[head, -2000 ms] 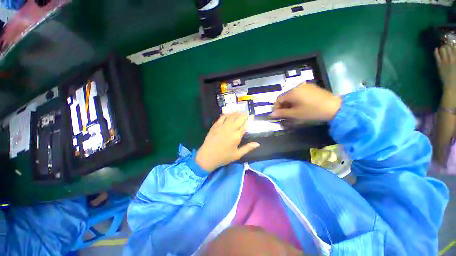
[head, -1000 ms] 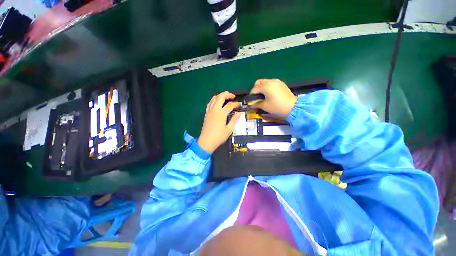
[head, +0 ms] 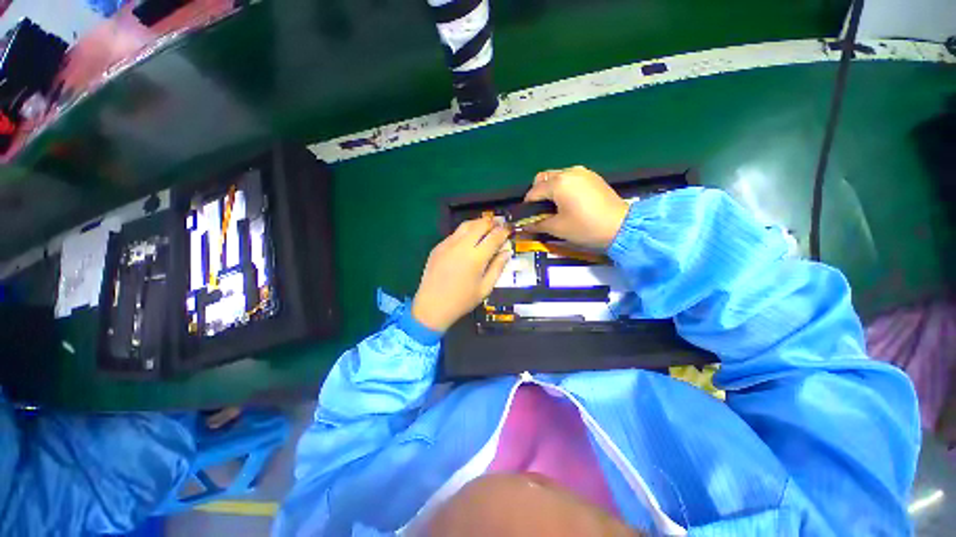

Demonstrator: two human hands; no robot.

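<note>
The open tablet assembly [head: 571, 276] lies in a black foam tray [head: 566, 351] in front of me, with silver-white panels and an orange flex cable [head: 556, 250] across it. My right hand [head: 583, 208] is over the upper left part of the unit and pinches a small dark part [head: 531, 215], with something yellowish along it. My left hand [head: 463, 271] lies over the unit's left end, its fingertips together at the board beside the dark part. Whether it grips anything is too small to tell. My right sleeve covers the unit's right end.
At left, a deep black tray holds another open unit [head: 227, 257], beside a flatter black tray [head: 136, 304]. A striped post [head: 466, 52] stands at the white edge strip [head: 577, 98]. A dark cable [head: 832, 136] crosses the green bench at right. Crumpled yellow liner [head: 696, 380] lies below the tray.
Both hands have moved from the middle of the unit to its upper left end, and the right hand now pinches a dark part there. Over the last second the left fingers have drawn slightly down.
</note>
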